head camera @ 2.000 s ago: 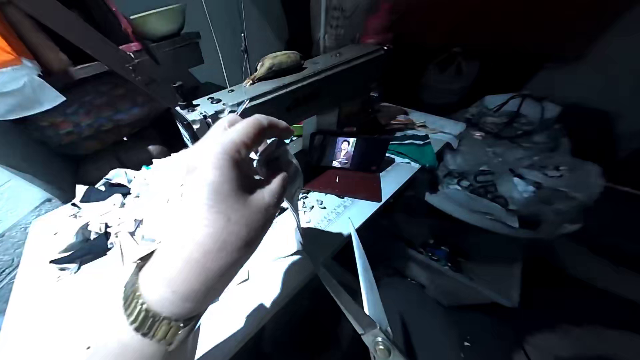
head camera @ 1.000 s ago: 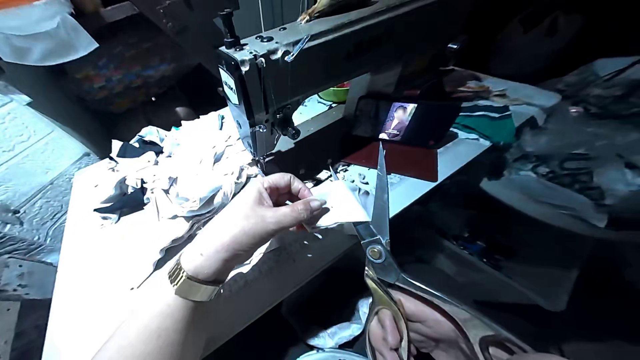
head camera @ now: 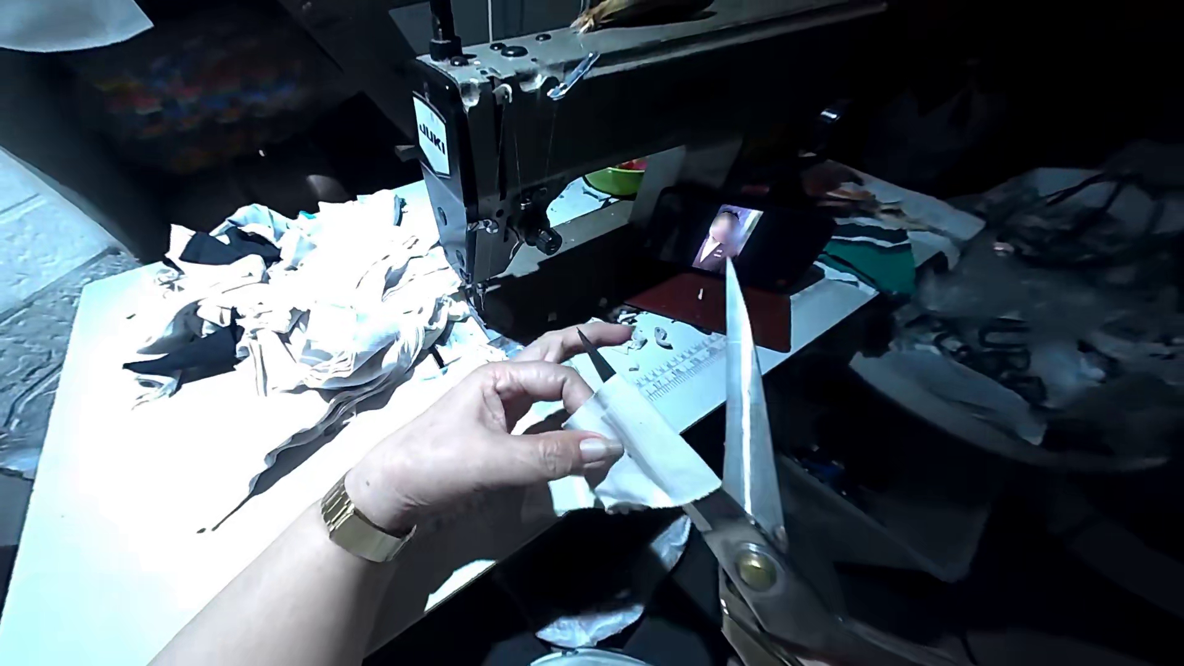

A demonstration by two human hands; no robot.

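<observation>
My left hand [head camera: 499,425], with a gold-coloured watch [head camera: 361,527] on its wrist, pinches a small piece of white fabric [head camera: 647,453] between thumb and fingers. Large metal scissors [head camera: 754,564] stand with their blades apart. One blade passes behind the fabric, its dark tip showing past the upper edge; the other points up, to the right of the cloth. My right hand is almost wholly hidden, with only a sliver [head camera: 814,660] at the bottom edge by the scissor handles. A Juki sewing machine [head camera: 472,157] is just beyond my left hand.
White and black cloth pieces [head camera: 324,296] lie heaped on the white sewing table [head camera: 120,462], left of the needle. A device with a lit screen [head camera: 726,239] leans behind a dark red cover [head camera: 712,310]. Green cloth [head camera: 869,254] lies at the far edge. Plastic bags [head camera: 1036,324] are at right.
Two seconds ago the left hand was raised, with the scissors low at its right. The scissors have since come up to the white fabric, one blade now behind it. The view has shifted.
</observation>
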